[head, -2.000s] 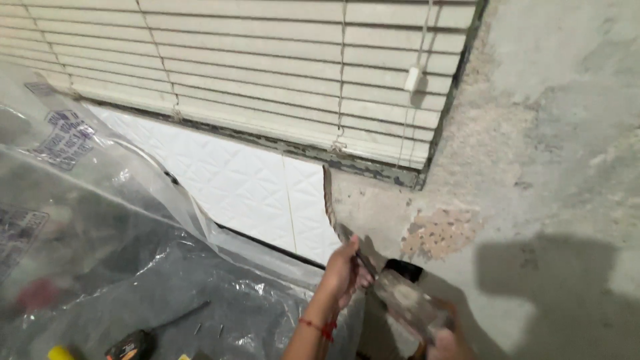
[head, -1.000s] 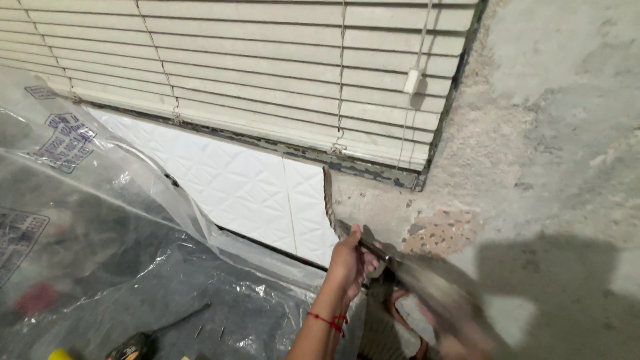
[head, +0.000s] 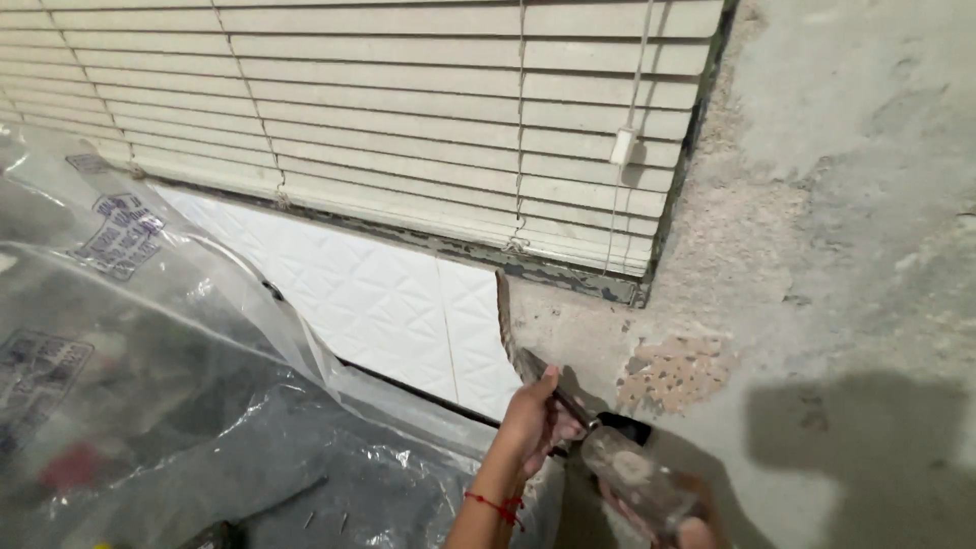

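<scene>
My left hand (head: 537, 419), with a red string bracelet at its wrist, grips a metal chisel (head: 573, 408). The chisel's flat tip (head: 528, 361) lies at the broken edge of the white embossed wall tiles (head: 396, 316). At the lower right, my right hand (head: 692, 526) is blurred around a thick grey-brown block-like tool (head: 637, 473); its exact kind cannot be told. The front of that tool is at or very near the chisel's rear end. Bare plaster (head: 564, 320) shows right of the tile edge.
Above the tiles hang white slatted blinds (head: 396, 122) with a cord pull (head: 623, 145). Clear plastic sheeting (head: 229, 427) covers the lower left, with a dark-handled tool (head: 217, 536) and thin metal pieces (head: 309, 521) there. A black object (head: 625, 428) lies behind the hands. Rough wall (head: 862, 252) stands at right.
One second ago the block-like tool and my right hand were blurred farther to the lower right; now the tool is up by the chisel's end. My left hand keeps its grip near the tile edge.
</scene>
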